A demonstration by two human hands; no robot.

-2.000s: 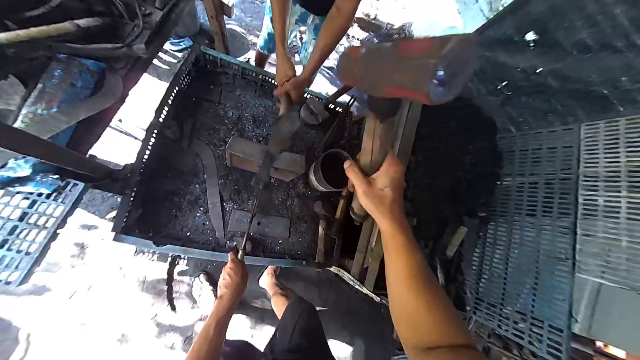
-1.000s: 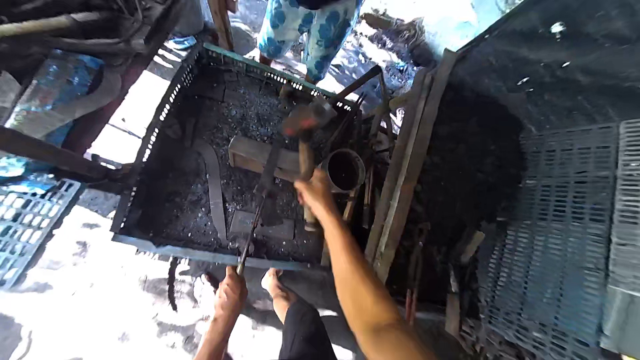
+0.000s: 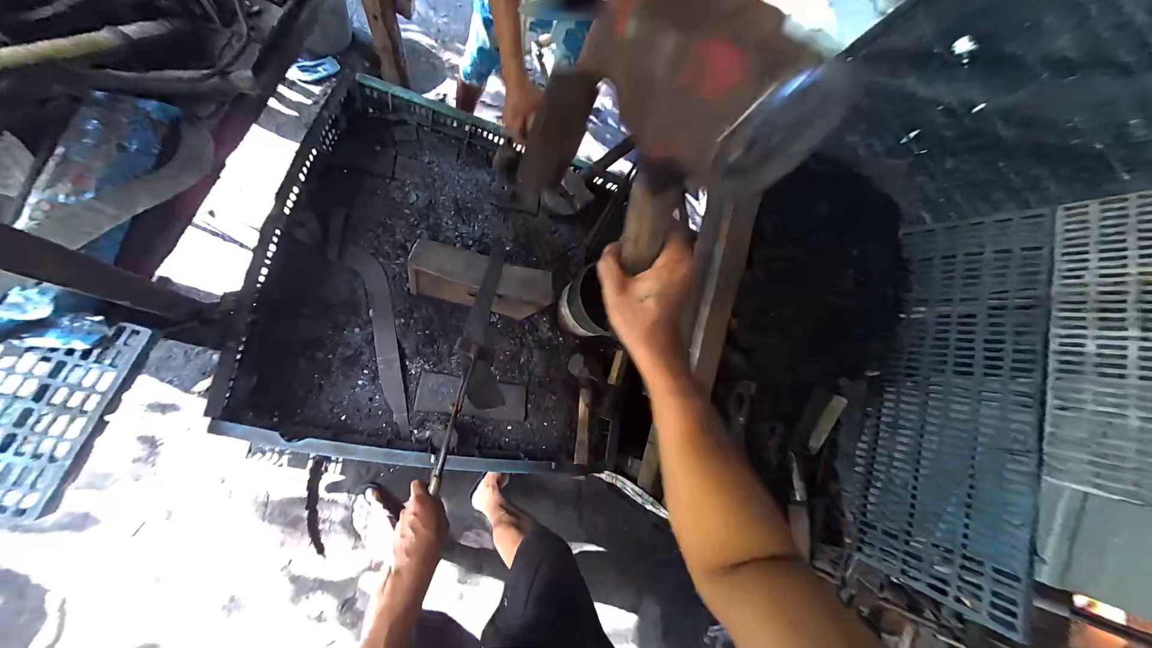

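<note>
My left hand (image 3: 420,524) grips the rear of long metal tongs (image 3: 453,416) at the near edge of a dark crate. Their far end meets a flat dark metal blade (image 3: 486,301) lying across a metal anvil block (image 3: 432,268). Raised on the right, my right hand (image 3: 650,283) is closed around the wooden handle of a large hammer (image 3: 693,81), whose head is blurred and close to the camera. Another person's hand (image 3: 522,106) is at the crate's far side, beside a second blurred hammer (image 3: 558,130). A curved metal strip (image 3: 385,337) lies left of the block.
The crate's near rim (image 3: 360,452) runs in front of my feet. A metal can (image 3: 583,306) and a small hammer (image 3: 582,414) are along its right side. Wooden beams (image 3: 720,270), dark charcoal and plastic grates (image 3: 954,396) are farther right. Another grate (image 3: 63,414) is at left.
My right hand and its hammer came down near the block one second ago and are now raised. The other person's hands, at a tool two seconds ago, were out of view in between.
</note>
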